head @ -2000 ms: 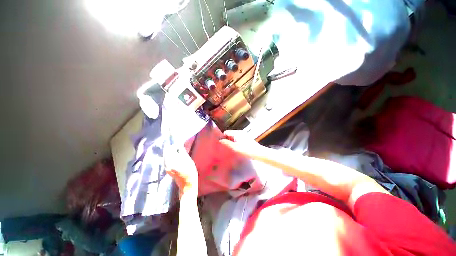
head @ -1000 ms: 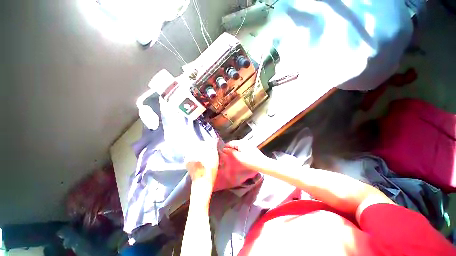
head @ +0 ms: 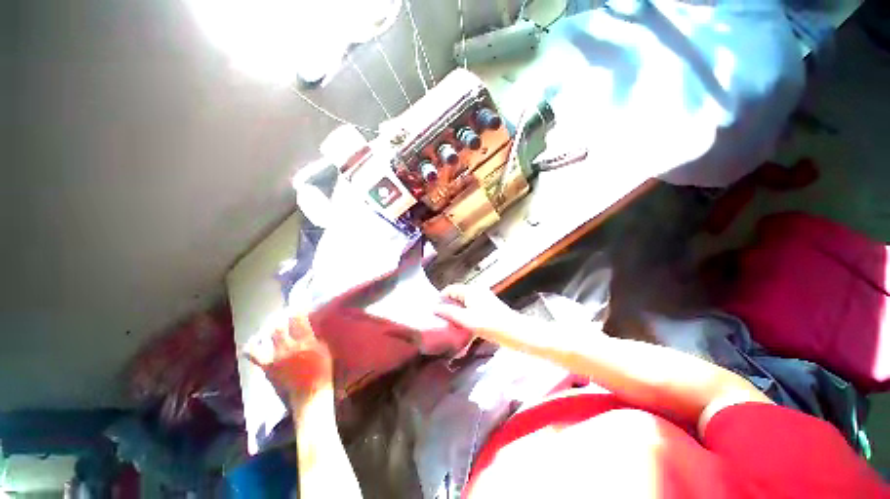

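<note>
A garment piece [head: 366, 326], pink and whitish in the glare, lies between my hands and reaches up to the overlock machine's cloth end. The cream-and-brown overlock machine [head: 459, 166] has a row of dark knobs and a green-white badge. My left hand [head: 293, 356] is at the cloth's left side, fingers spread, resting on or beside it; glare blurs the contact. My right hand [head: 468, 310] pinches the cloth's right edge just below the machine. The needle area is hidden by glare and cloth.
The pale machine table [head: 571, 200] has a brown-orange edge. A small slim tool [head: 561, 160] lies beside the machine. A large light cloth pile [head: 673, 97] lies beyond. Grey cloth [head: 449, 414] is in the lap. A crimson block [head: 815, 292] stands at right.
My left hand has moved left and down, away from my right hand, and its fingers have spread. The cloth between the hands is now spread wider. My right hand stays near the machine.
</note>
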